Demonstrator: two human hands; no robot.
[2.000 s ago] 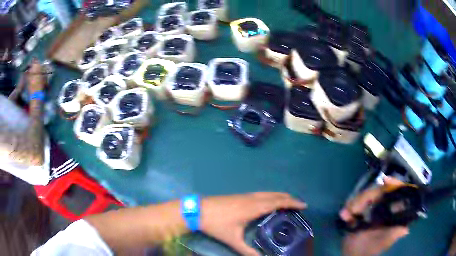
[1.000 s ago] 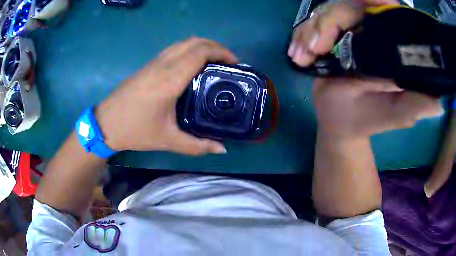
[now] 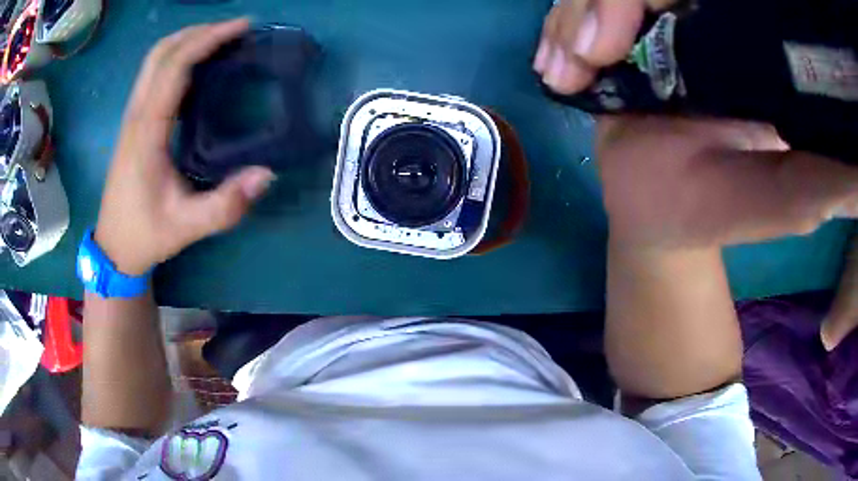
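Observation:
A speaker unit (image 3: 414,174) with a pale square rim stands open end up on the green bench, its round black driver showing and a brown strap at its right side. My left hand (image 3: 165,160) is left of it, fingers and thumb around a blurred black square end cover (image 3: 246,108), apart from the unit. My right hand (image 3: 691,183) is at the upper right, holding a thick black electric screwdriver (image 3: 729,70) above the bench. The screwdriver's tip cannot be made out.
Open cream units (image 3: 42,211) stand at the left edge, one with a red glow. Part of a red stool (image 3: 62,333) shows below them. A person in purple (image 3: 800,376) is at the lower right, with a forearm showing. The green bench top (image 3: 376,287) ends in front of my body.
My left hand has moved left with the black cover, which sat over the speaker unit a second ago. The unit's pale rim now shows. The right hand with the screwdriver has shifted slightly.

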